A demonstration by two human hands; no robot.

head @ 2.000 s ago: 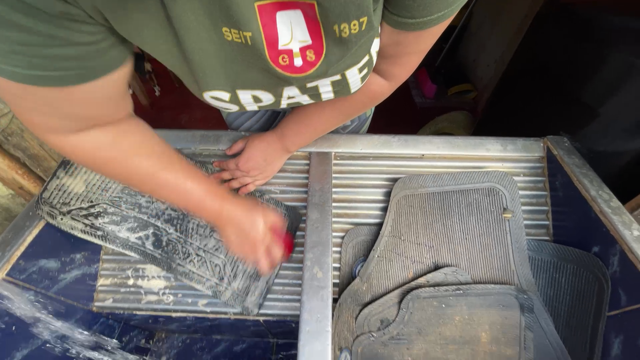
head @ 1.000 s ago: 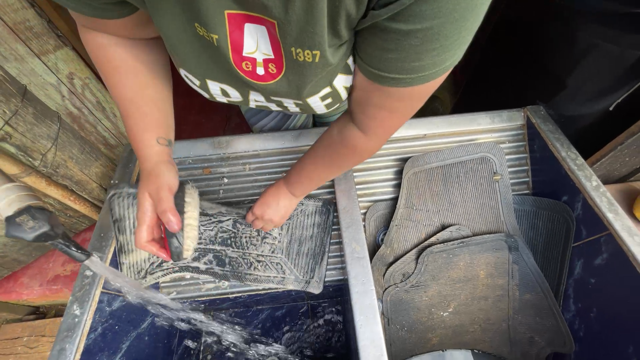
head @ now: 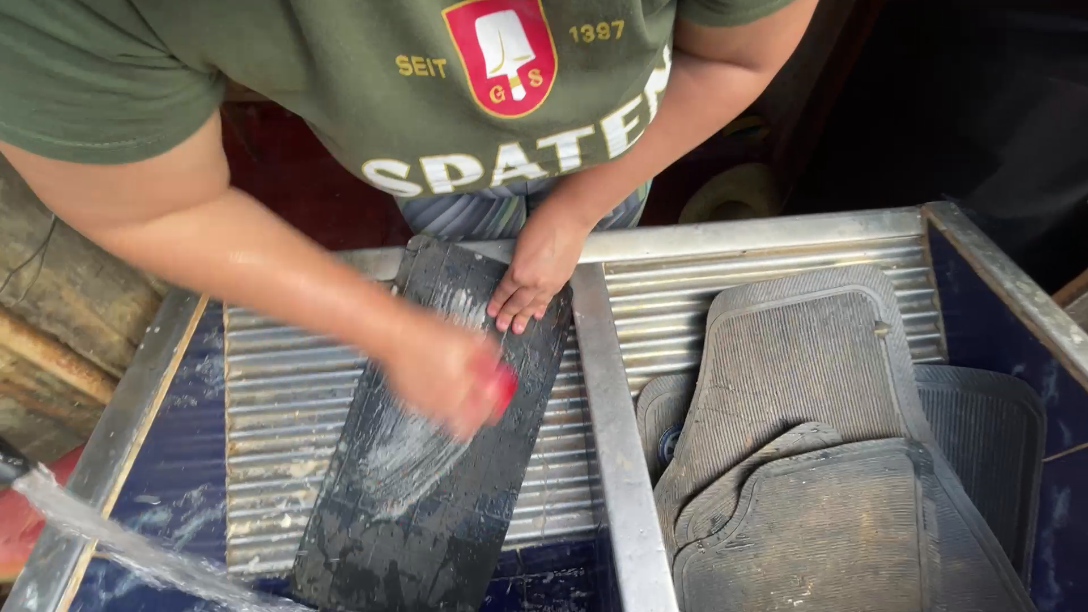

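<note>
My right hand (head: pixel 446 374), blurred by motion, is closed around a red-backed scrub brush (head: pixel 503 393) on a black rubber mat (head: pixel 442 510). Whitish foam streaks cover the middle of the mat, and its lower part looks wet. The mat lies at a slant over a corrugated metal washboard surface (head: pixel 280 425). Near the mat's upper right edge my left hand (head: pixel 535 285) rests with its fingertips pressed on the rubber. The brush's bristles are hidden beneath my right hand.
Ribbed rubber car mats (head: pixel 807 365) are piled on the right side, past a metal divider (head: pixel 616 442). A water stream (head: pixel 127 544) crosses the lower left from a dark nozzle (head: pixel 10 466). Blue tiled walls (head: pixel 994 331) and a metal rim (head: pixel 756 234) bound the basin.
The mat lay crosswise with a patterned face up; now it points more up and down in the view, with a smoother face showing. My right hand has moved right along with the brush.
</note>
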